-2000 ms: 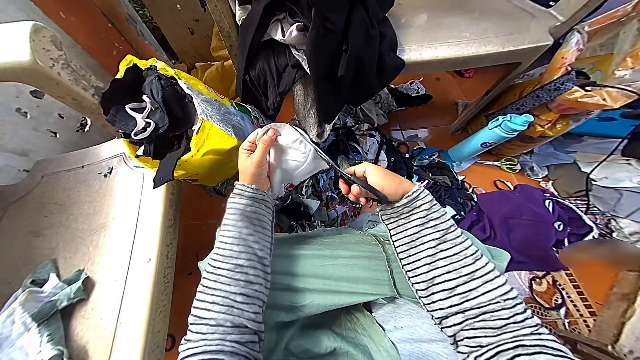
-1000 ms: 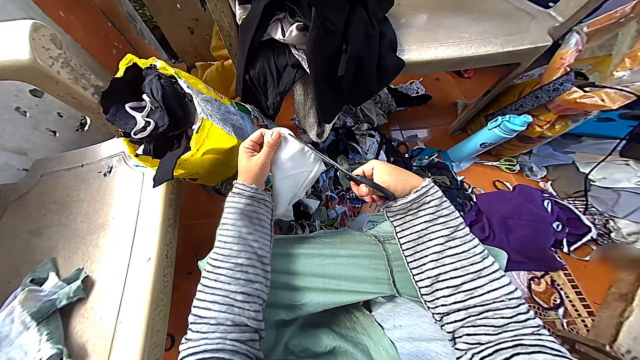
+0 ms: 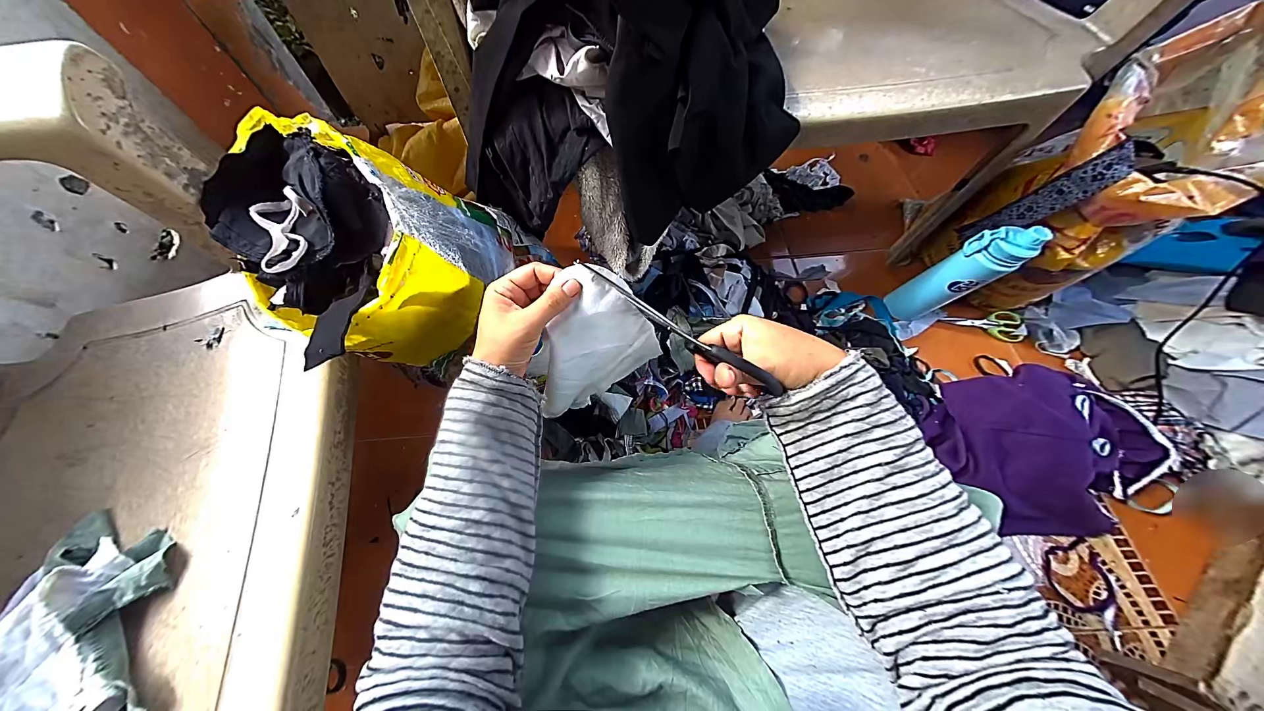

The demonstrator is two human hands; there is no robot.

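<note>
My left hand [image 3: 523,311] pinches the upper left edge of a piece of white cloth [image 3: 595,341], which hangs down from its thumb and fingers. Black-handled scissors [image 3: 736,365] are in my right hand [image 3: 770,354]; their blades point up and to the left, lying along the cloth's upper right edge near my left fingertips. Green fabric [image 3: 671,523] is spread over my lap below both hands. Beneath the cloth lies a heap of mixed fabric scraps [image 3: 662,420] on the floor.
A yellow bag [image 3: 425,316] stuffed with dark cloth stands left of my hands, beside a plastic chair [image 3: 128,395]. Black garments [image 3: 691,109] hang from another chair [image 3: 918,59] ahead. To the right are a light blue bottle [image 3: 968,272], green-handled scissors [image 3: 1005,326] and purple cloth [image 3: 1017,444].
The white cloth has shifted and turned in my left hand, and the scissors' blades have moved along its edge. Both hands stay in nearly the same place.
</note>
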